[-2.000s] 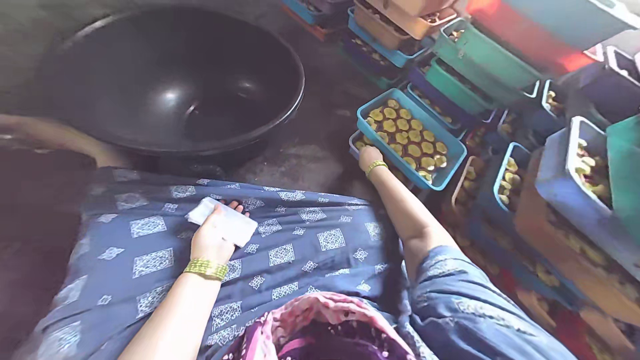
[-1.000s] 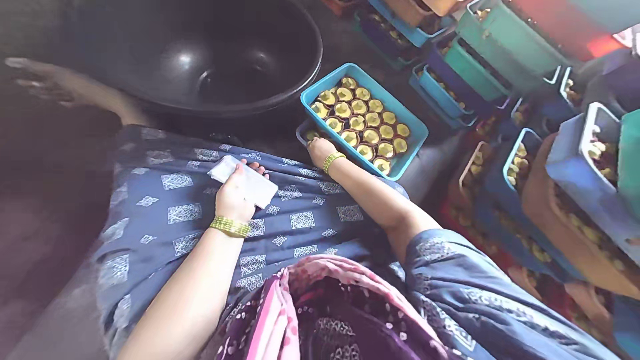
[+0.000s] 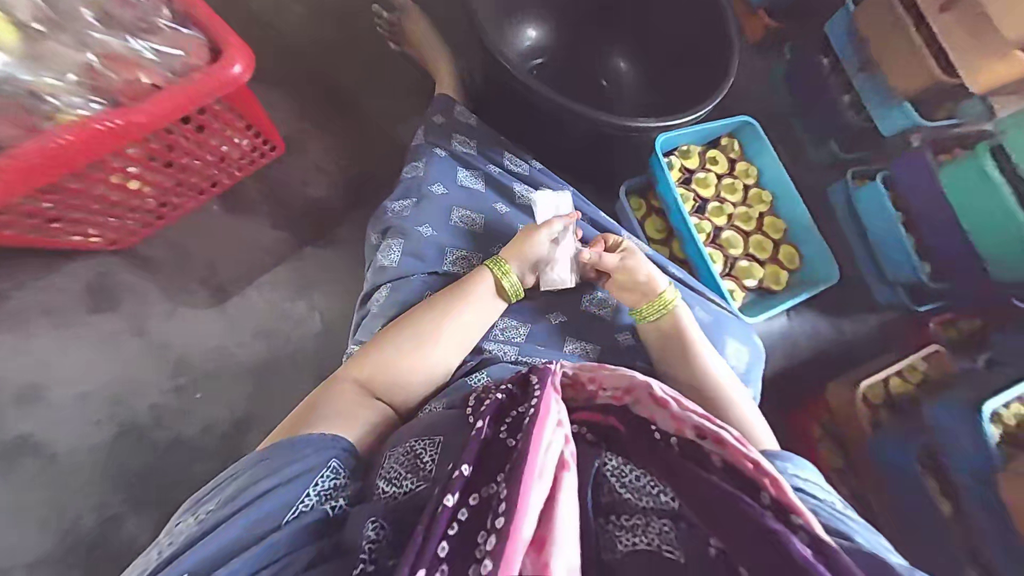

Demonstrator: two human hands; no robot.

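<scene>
My left hand (image 3: pixel 538 250) holds a stack of small, clear or whitish plastic packets (image 3: pixel 559 260) above my lap. The fingers of my right hand (image 3: pixel 620 264) pinch the right edge of that stack; whether they hold one packet or several cannot be told. To the right of my right hand stands a blue plastic tray (image 3: pixel 800 284) with rows of small round yellow pieces with dark rims (image 3: pixel 731 190). It overlaps another tray of similar pieces (image 3: pixel 656 227), partly hidden beneath its left side.
A red perforated basket (image 3: pixel 176 172) with clear plastic packages stands at the upper left. A large black basin (image 3: pixel 632 48) lies beyond my lap, near my bare foot. Stacked coloured trays (image 3: pixel 920 168), several with yellow pieces, line the right side.
My right hand has left the edge of the blue tray and come to the packets in my left hand. The view has swung left, bringing in the red basket.
</scene>
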